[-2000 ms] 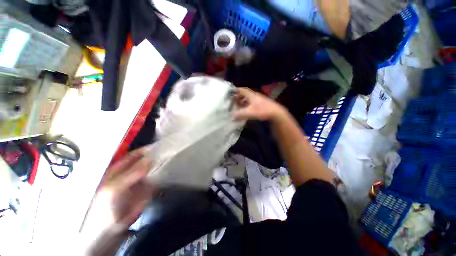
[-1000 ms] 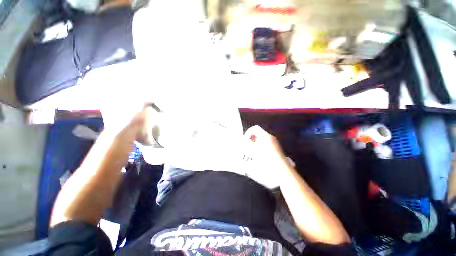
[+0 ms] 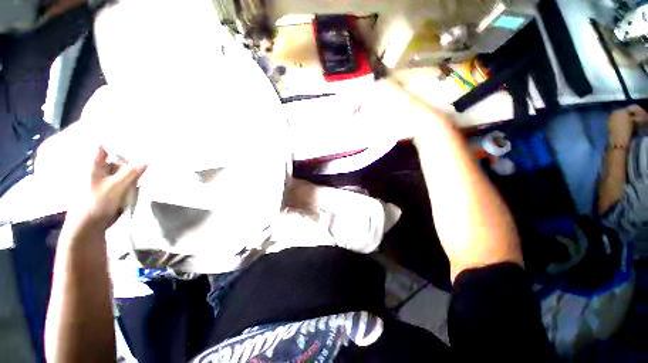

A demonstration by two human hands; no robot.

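Note:
A large pale garment piece [image 3: 206, 135], heavily overexposed, spreads from the table over its front edge and down to my lap. My left hand [image 3: 112, 186] pinches its left part between thumb and fingers. My right arm reaches forward over the table. My right hand [image 3: 398, 105] is blurred and washed out against the white surface right of the cloth, below the phone. Its fingers cannot be made out, nor whether it holds anything.
A black phone [image 3: 335, 44] lies on a red pad. Black strips [image 3: 497, 74] hang over the table's right part. Dark cloth [image 3: 42, 99] lies at left. A white roll [image 3: 497, 144] is below the table edge. Another person's forearm [image 3: 614, 166] shows at far right.
The pale garment has spread left and forward over the table. My left hand has moved left with it. My right hand has left the lap area and reached forward. The view has shifted.

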